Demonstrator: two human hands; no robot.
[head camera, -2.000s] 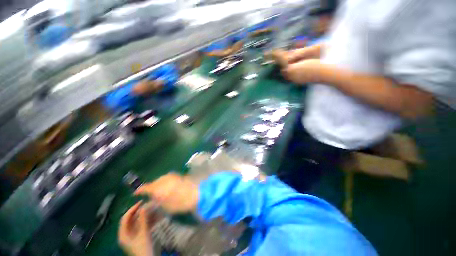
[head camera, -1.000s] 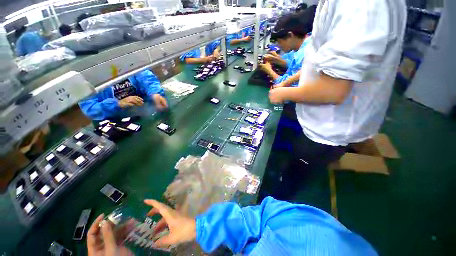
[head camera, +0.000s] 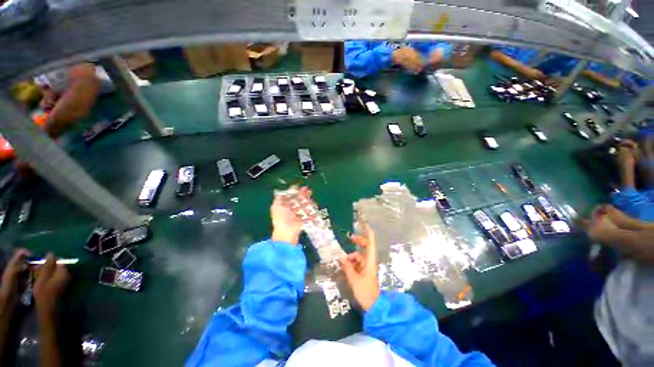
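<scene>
A pale die-cut sticker sheet (head camera: 324, 242), a long strip with rows of small cut shapes, lies across both my hands in front of me. My left hand (head camera: 288, 215) holds its upper end. My right hand (head camera: 362, 267) is at the strip's right edge, lower down, with thumb and a finger at it; whether it pinches the strip or a single piece is too small to tell. A pile of shiny, crinkled liner sheets (head camera: 401, 226) lies just right of my right hand. A keypad phone (head camera: 306, 160) lies beyond my left hand, in a loose row with several others.
A clear tray (head camera: 459, 183) with phones is at the right. A blister tray (head camera: 228, 118) of white-centred units is on the far side. Dark housings (head camera: 120, 279) lie at left near a neighbour's hands (head camera: 46, 283). A slanted grey post (head camera: 79, 175) stands at left; a shelf crosses above.
The view has swung left and levelled onto the bench before me. My hands now show centrally, with the strip stretched between them instead of held low at the picture's bottom.
</scene>
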